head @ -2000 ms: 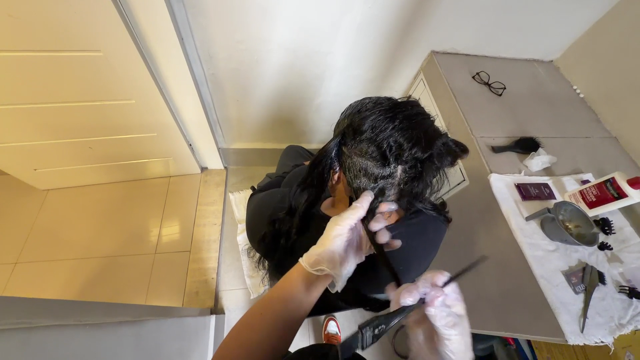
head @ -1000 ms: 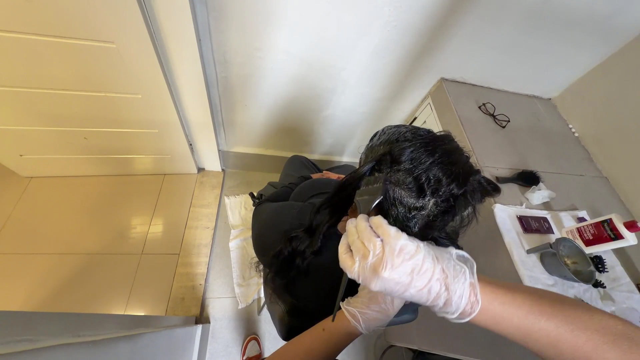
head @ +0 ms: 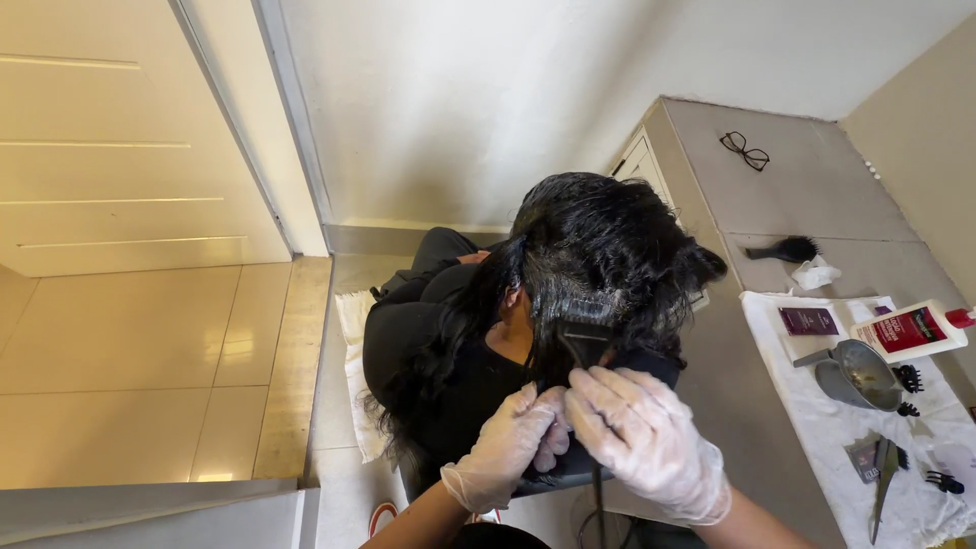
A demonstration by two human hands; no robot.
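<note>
A seated person in black with dark hair (head: 602,221) faces away from me, the hair coated with a wet product near the nape. My right hand (head: 648,438), in a clear glove, grips a black tint brush (head: 585,335), whose bristles lie against the hair at the back of the head. Its thin handle passes down below the hand. My left hand (head: 515,442), also gloved, is closed around the lower end of a strand of hair, just left of the right hand. The strand's tip is hidden by the fingers.
On the counter (head: 808,183) at right lie eyeglasses (head: 744,151), a black hairbrush (head: 785,248) and crumpled tissue (head: 816,272). A white towel (head: 801,427) bears a grey mixing bowl (head: 858,375), a lotion bottle (head: 907,332), hair claw clips (head: 944,482), sachets and another brush (head: 884,480). A door (head: 130,145) stands left.
My hands were crossed close together at the hair a second ago; now they are side by side, the right with the brush bristles on the hair, the left lower on a strand.
</note>
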